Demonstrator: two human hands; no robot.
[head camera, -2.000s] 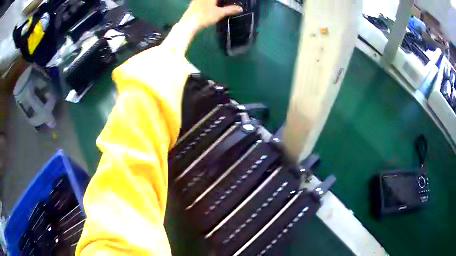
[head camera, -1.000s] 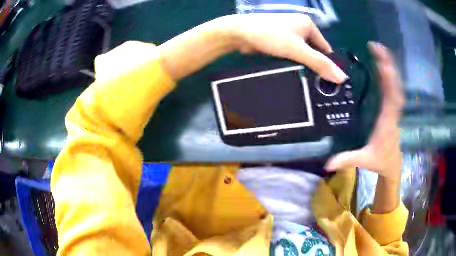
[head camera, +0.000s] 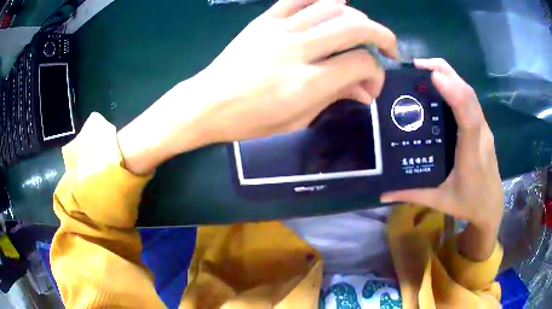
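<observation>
The black video player (head camera: 417, 158) lies in front of me, its screen (head camera: 345, 151) on the left inside a silver-white outline, its round dial and small buttons on the right. My right hand (head camera: 469, 121) grips the player's right end, fingers at the top corner and thumb at the bottom edge. My left hand (head camera: 315, 66) is over the screen's upper part, with its fingers curled at the screen's top right corner. A small greyish strip (head camera: 381, 57) shows between its fingers; what it is exactly is unclear. The hand hides the screen's top left.
A row of black players (head camera: 18, 102) stands at the far left, with one unit's screen (head camera: 55, 99) facing up at its near end. Translucent plastic sheets (head camera: 514, 48) lie at the upper right. Crinkled clear plastic (head camera: 523, 205) is at the lower right. Blue crate parts (head camera: 172, 259) show below the bench edge.
My right hand has closed on the player's right end. My left hand has moved left from the dial to the screen's top right corner, with its fingers now curled.
</observation>
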